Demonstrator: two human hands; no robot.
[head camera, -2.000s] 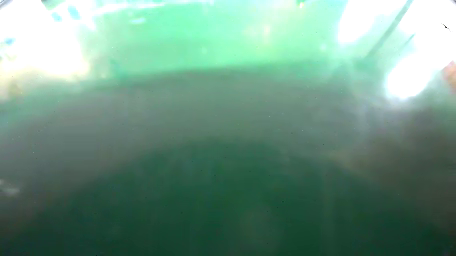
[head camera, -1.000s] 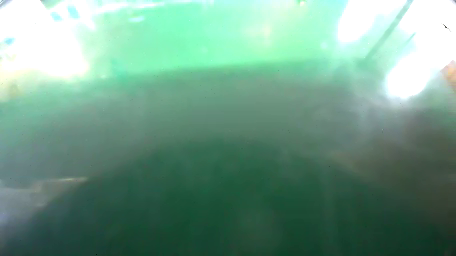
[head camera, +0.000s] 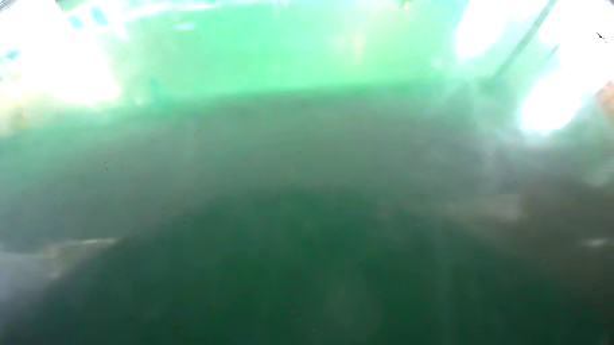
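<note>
A very blurred green surface (head camera: 303, 269) fills most of the head view, with a dark lower part, a greyish band across the middle and a bright green strip at the top. What the surface is cannot be told for sure. Neither my left hand nor my right hand can be made out. A blurred pale, brownish shape (head camera: 74, 253) lies at the lower left edge; it cannot be told what it is.
Glaring white patches show at the top left and at the upper right (head camera: 552, 104). A thin dark slanted line (head camera: 525, 40) stands at the top right. A small orange-red blur (head camera: 606, 100) is at the right edge.
The pale shape at the lower left was not there two seconds ago and shows one second ago and now. Faint light smudges have appeared at the right.
</note>
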